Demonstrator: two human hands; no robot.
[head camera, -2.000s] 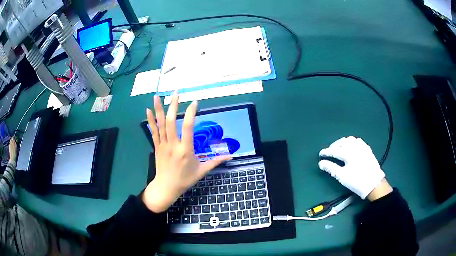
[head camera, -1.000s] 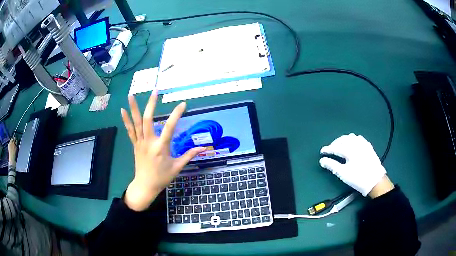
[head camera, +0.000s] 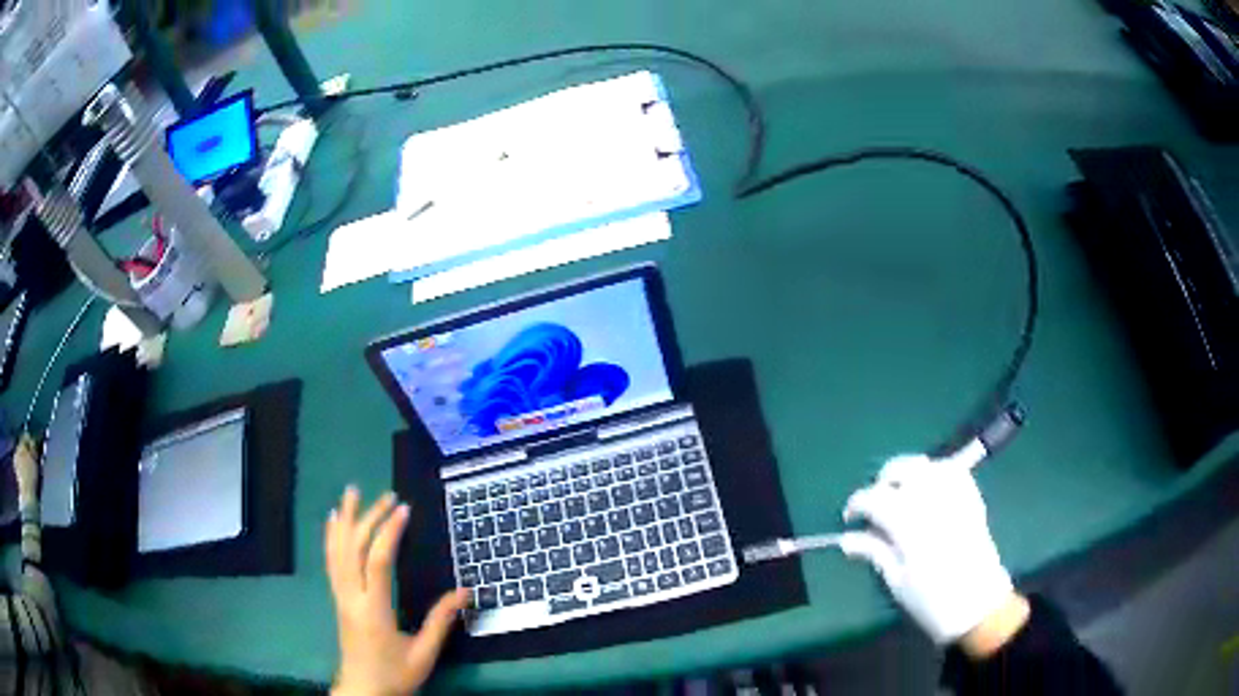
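Observation:
The mini laptop (head camera: 591, 524) stands open on a black foam mat (head camera: 741, 449), its touchscreen (head camera: 544, 364) showing a blue desktop. My bare left hand (head camera: 374, 592) is at its front left corner, fingers apart, thumb tip at the deck edge. My white-gloved right hand (head camera: 931, 537) is closed around the white adapter lead (head camera: 811, 543), right of the laptop. The lead's plug is at the laptop's right side. The adapter's dark end (head camera: 1003, 428) shows beyond the glove, by the black cable (head camera: 1029, 292). The glove hides the middle of the lead.
A clipboard with forms (head camera: 544, 170) lies behind the laptop. A closed laptop (head camera: 194, 483) is on a mat at left. Dark stacked items (head camera: 1169, 292) stand at right. A small monitor (head camera: 213, 139), power strip and pen cup are back left. Another person's arm shows at far left.
My left hand has moved down from in front of the screen to the laptop's front left corner. My right hand has taken hold of the adapter lead. The view has shifted and tilted.

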